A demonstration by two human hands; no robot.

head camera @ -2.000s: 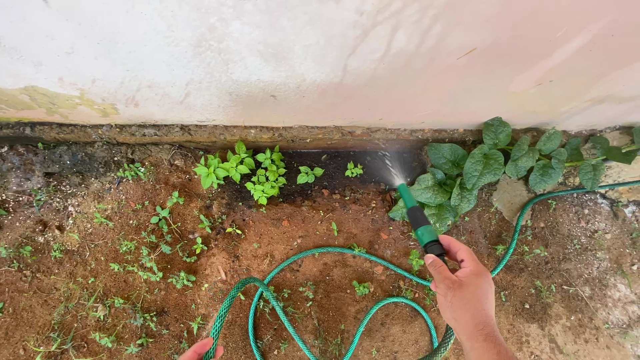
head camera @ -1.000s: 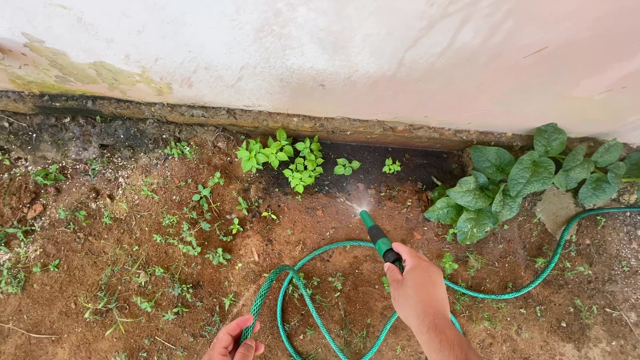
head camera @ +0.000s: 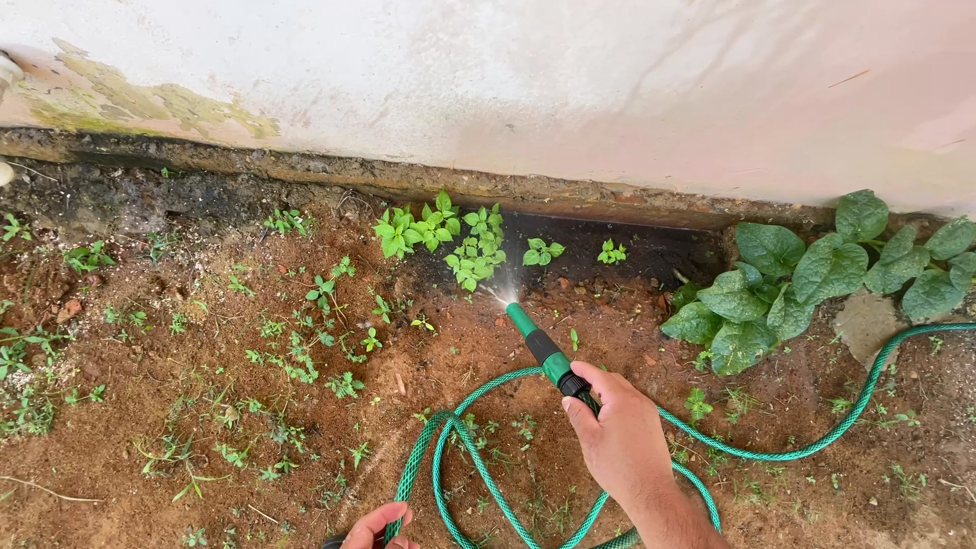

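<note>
My right hand (head camera: 621,438) is closed around the base of a green and black hose nozzle (head camera: 541,347), which points up and left. Water sprays from its tip toward a cluster of light green seedlings (head camera: 476,248) in dark, wet soil (head camera: 587,263) along the wall. At the bottom edge, my left hand (head camera: 381,526), partly cut off by the frame, has its fingers around the green braided garden hose (head camera: 415,461). Loops of that hose lie on the ground between and beyond my hands. Two smaller seedlings (head camera: 612,252) stand right of the cluster.
A pale, stained wall (head camera: 488,84) with a rough ledge (head camera: 335,169) runs across the top. Large-leaved plants (head camera: 762,297) grow at the right, beside a flat stone (head camera: 867,324). Small weeds (head camera: 301,358) dot the reddish soil at the left. Part of a white pipe (head camera: 9,72) shows at the far left.
The nozzle has moved left, its spray going from near the large-leaved plant to the seedling cluster. My left hand came further into view, then sank back toward the bottom edge. The view has shifted left.
</note>
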